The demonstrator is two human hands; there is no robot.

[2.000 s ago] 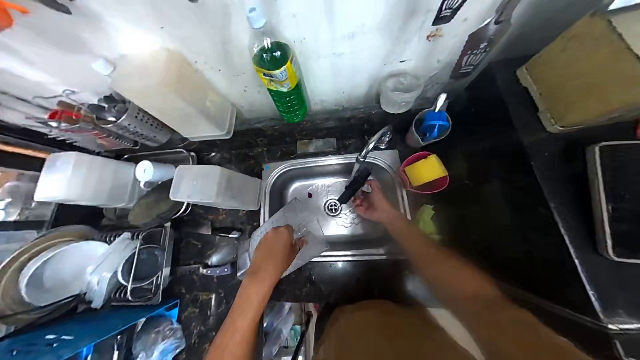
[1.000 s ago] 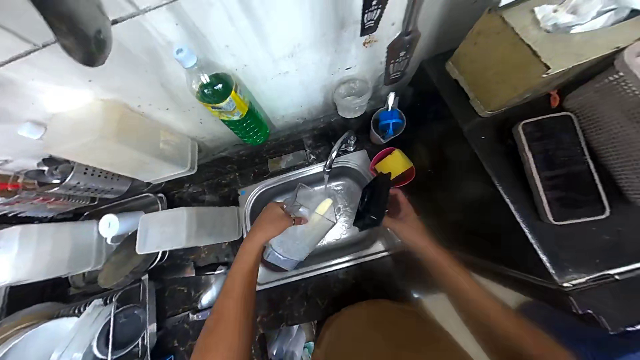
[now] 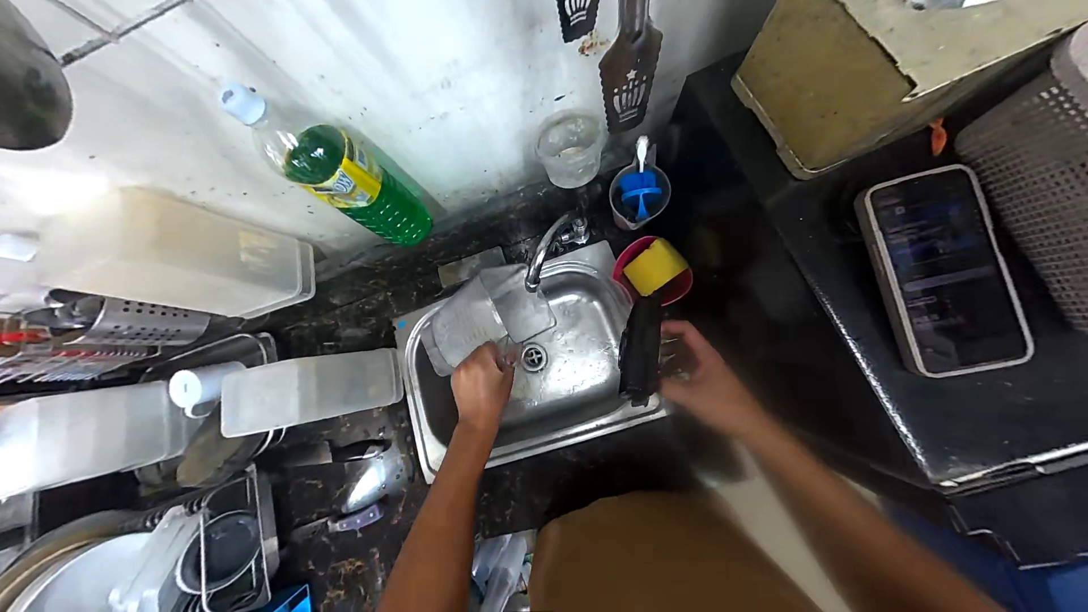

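Observation:
My left hand [image 3: 484, 378] grips a clear plastic pitcher [image 3: 472, 319] by its handle, tilted over the left part of the steel sink [image 3: 578, 382], its mouth near the chrome faucet [image 3: 544, 251]. My right hand [image 3: 701, 378] holds a black object [image 3: 640, 348], perhaps a lid, upright at the sink's right rim; its far side is hidden. Behind it a yellow sponge [image 3: 654, 267] lies in a red bowl [image 3: 677, 289]. A small cup [image 3: 625, 214] holding a blue-headed brush [image 3: 639, 191] stands near the wall.
A green dish-soap bottle [image 3: 365, 187] and a translucent tub [image 3: 568, 153] stand by the wall. Plastic containers [image 3: 310, 391] and a dish rack [image 3: 263, 527] are at left. A phone [image 3: 952, 272], a box [image 3: 833, 85] and a perforated basket [image 3: 1037, 187] are on the right counter.
The pitcher has moved toward the faucet and tilted in my left hand. My right hand still has the black object at the sink's right side. The view has shifted to the right since two seconds ago.

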